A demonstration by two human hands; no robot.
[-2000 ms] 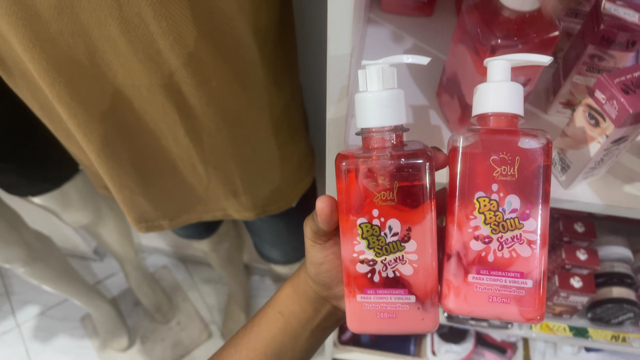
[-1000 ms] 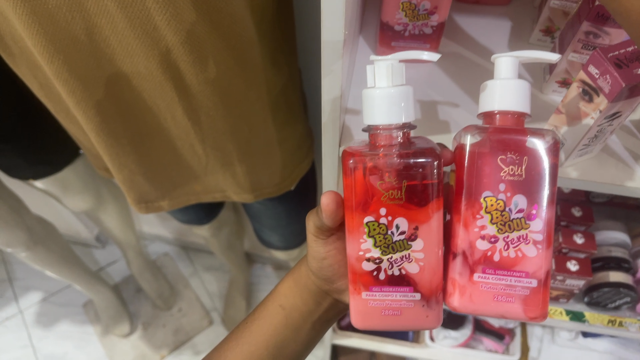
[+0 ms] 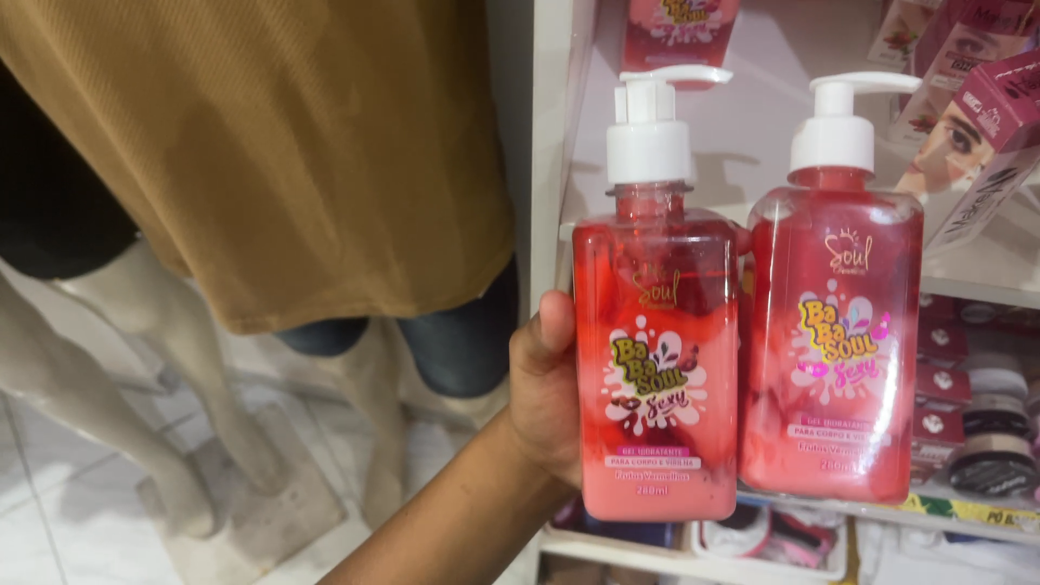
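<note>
My left hand (image 3: 544, 390) reaches in from the bottom and grips a clear pump bottle (image 3: 656, 366) of red and pink gel, its thumb at the bottle's left edge and most fingers hidden behind. A fingertip shows between this bottle and a second, matching one (image 3: 833, 341) close on the right. Both are upright, with white pump heads and printed fronts. The left bottle's gel has a dark red band at the top and pink at the bottom. What supports the right bottle is hidden. My right hand is not visible.
Behind the bottles stands a white shelf unit (image 3: 548, 162) with another pink-red bottle (image 3: 681, 32), cosmetic boxes (image 3: 975, 146) and round jars (image 3: 993, 471). A lower shelf holds a white tray (image 3: 772, 561). At left are mannequin legs (image 3: 175, 390) and a brown garment (image 3: 325, 162).
The view has shifted slightly, and both bottles appear a little farther right. My left hand has kept its grip. A patch of skin at the top right one second ago is out of view.
</note>
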